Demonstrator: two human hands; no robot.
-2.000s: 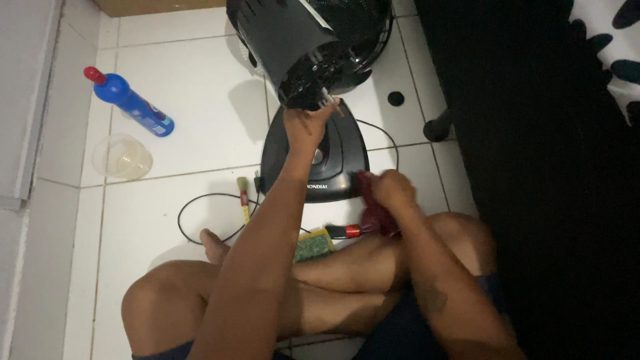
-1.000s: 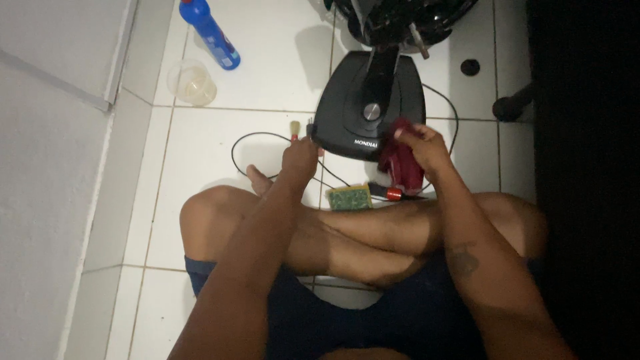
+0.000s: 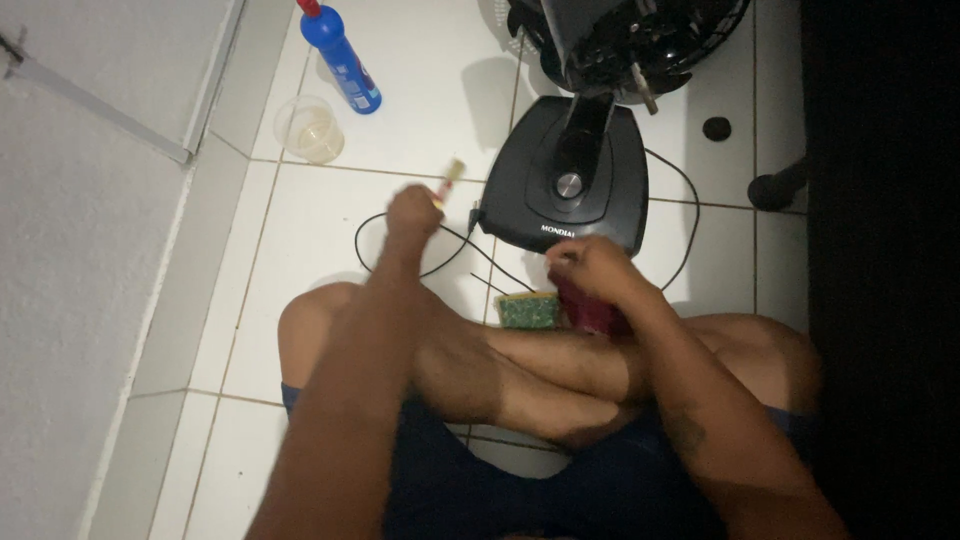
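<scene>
My left hand (image 3: 415,217) is closed around a small brush (image 3: 450,178), its pale bristles pointing up and away. In my right hand (image 3: 596,266) a dark red cloth (image 3: 589,307) hangs over my shins, close to the front edge of a black Mondial fan base (image 3: 529,202). The fan's head (image 3: 660,45) lies at the top of the view, joined to the base by a black neck (image 3: 589,127). A green and yellow scrub sponge (image 3: 528,310) rests on the floor by my crossed legs, left of the cloth.
A blue bottle with a red cap (image 3: 343,64) lies or stands at upper left beside a clear plastic cup (image 3: 309,133). The fan's black cord (image 3: 694,225) loops over the tiles. At right are a round black piece (image 3: 717,129) and a black furniture leg (image 3: 776,187).
My left hand, on the fan two seconds ago, went down to the brush on the floor and has lifted it. My right hand still has the cloth. The view has shifted.
</scene>
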